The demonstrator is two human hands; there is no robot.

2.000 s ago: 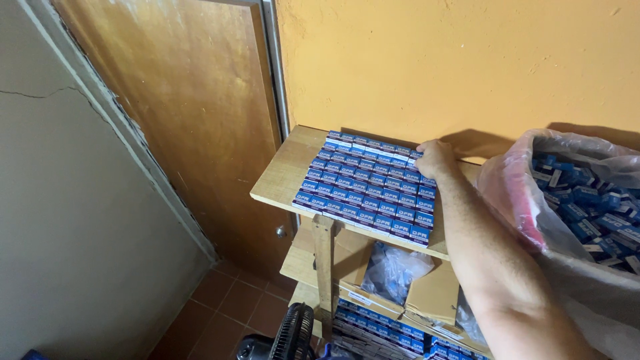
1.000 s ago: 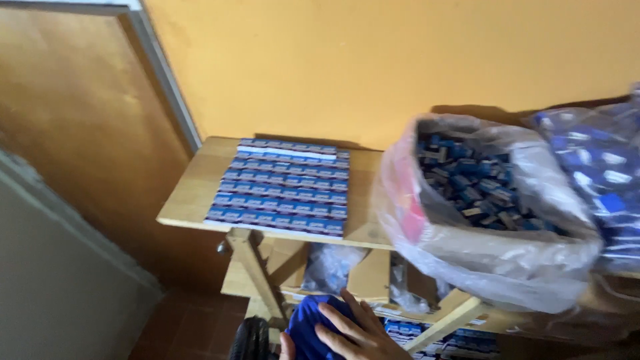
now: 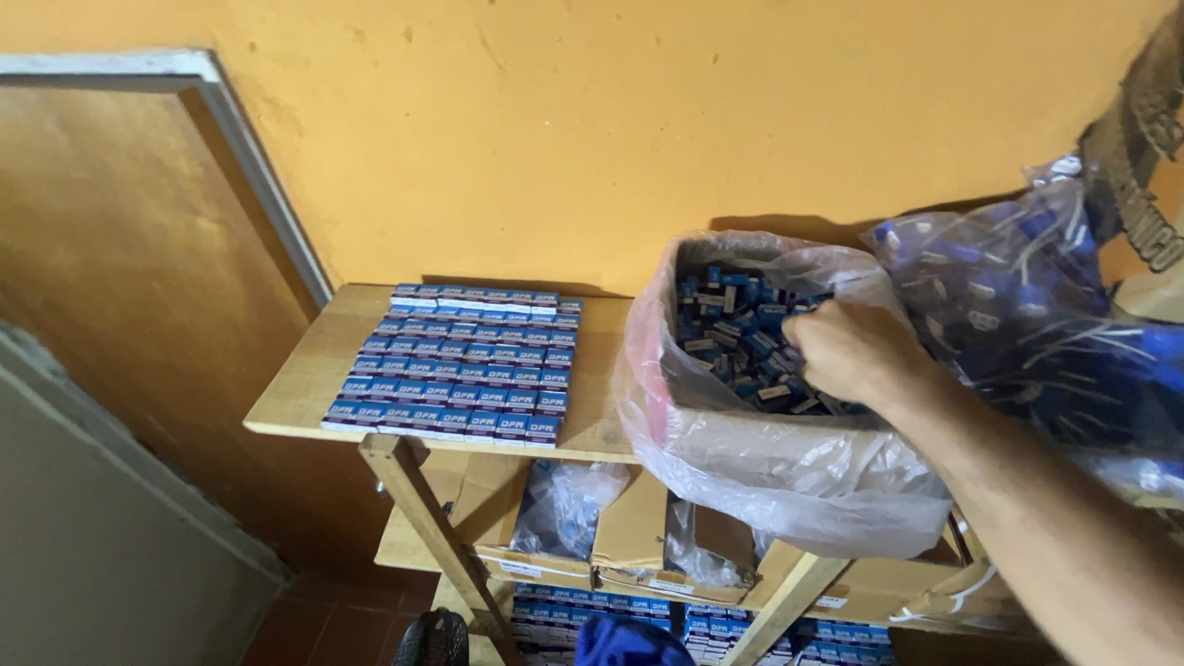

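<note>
Rows of small blue and white boxes (image 3: 462, 365) lie side by side on the wooden shelf top (image 3: 601, 370), with a partial second layer along the back. To their right stands a cardboard box lined with a clear plastic bag (image 3: 795, 462), holding a loose heap of similar small boxes (image 3: 740, 342). My right hand (image 3: 846, 347) reaches in from the right over this heap, fingers curled down at the small boxes; whether it grips one cannot be made out. My left hand is out of view.
Plastic bags of blue and white items (image 3: 999, 277) lie right of the lined box. Below are open cardboard boxes (image 3: 629, 546) and more stacked small boxes (image 3: 592, 606). Wooden legs (image 3: 435, 536) slant down in front. A blue cloth (image 3: 629, 643) and a door (image 3: 139, 277) are also in view.
My right hand was at the back right corner of the box rows two seconds ago and is now over the lined box. The view has swung right. A hand seen low by the blue cloth is gone.
</note>
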